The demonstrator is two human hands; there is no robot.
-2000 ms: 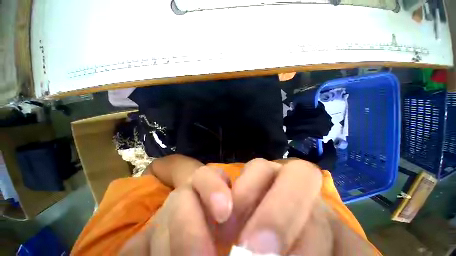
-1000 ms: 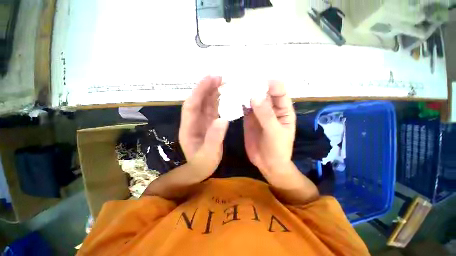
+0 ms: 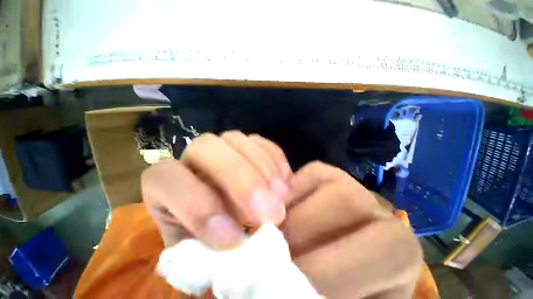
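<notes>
A crumpled white soft piece [image 3: 239, 270], its exact kind unclear, is held close to the camera. My left hand [image 3: 216, 187] pinches its top between thumb and fingers. My right hand [image 3: 350, 233] is closed beside it, touching my left fingertips and gripping the same white piece. Both hands are large and slightly blurred, in front of my chest. The lower end of the white piece is partly cut off by the picture's bottom edge.
The white table [image 3: 234, 35] with ruler marks lies ahead. Dark cloth [image 3: 263, 111] covers my lap. A cardboard carton [image 3: 108, 152] with pale pieces stands left. A blue basket [image 3: 447, 169] holding white pieces stands right, dark cloth beside it.
One second ago both hands held the white piece out over the table edge, fingers spread. They have moved back near the camera and closed on it. The view has shifted, with less machine bed showing.
</notes>
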